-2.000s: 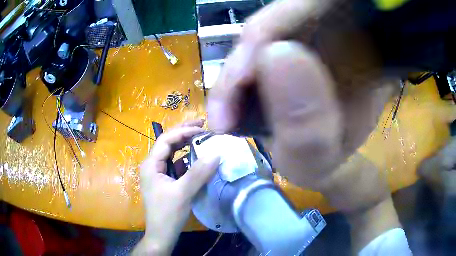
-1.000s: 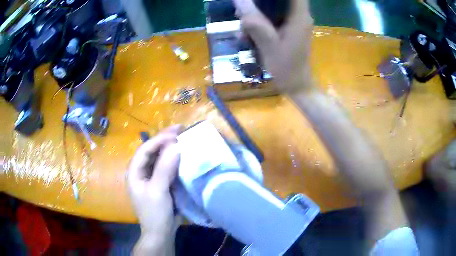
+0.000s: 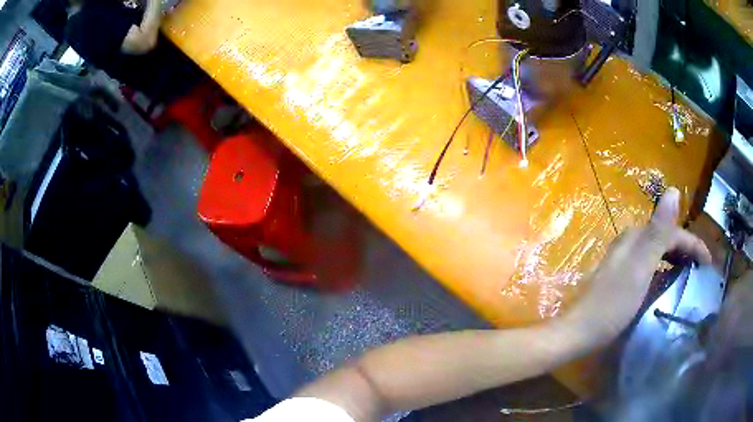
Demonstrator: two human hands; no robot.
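Observation:
The grey-white camera unit [image 3: 673,334] with its bracket is at the lower right, blurred and partly cut off by the picture's edge. My left hand [image 3: 615,276] reaches in from the bottom and holds the unit's upper left side, thumb and fingers around its edge. The fingertips on the far side are partly hidden. My right hand cannot be made out; only a blurred shape shows at the right edge. A thin wire end [image 3: 541,408] shows below the unit.
Waiting black unit [image 3: 541,29] with loose wires and a grey metal block [image 3: 505,115] stands on the orange bench [image 3: 371,148]. Another block [image 3: 380,39] lies left of it. Screw pile [image 3: 652,183] and connector [image 3: 679,128] lie right. Red stool [image 3: 239,177] and a person [image 3: 107,37] are left.
The view has swung left, so the unit and my left hand now appear far right. My right hand, blurred over the feeder a second ago, no longer shows. My left hand still holds the unit.

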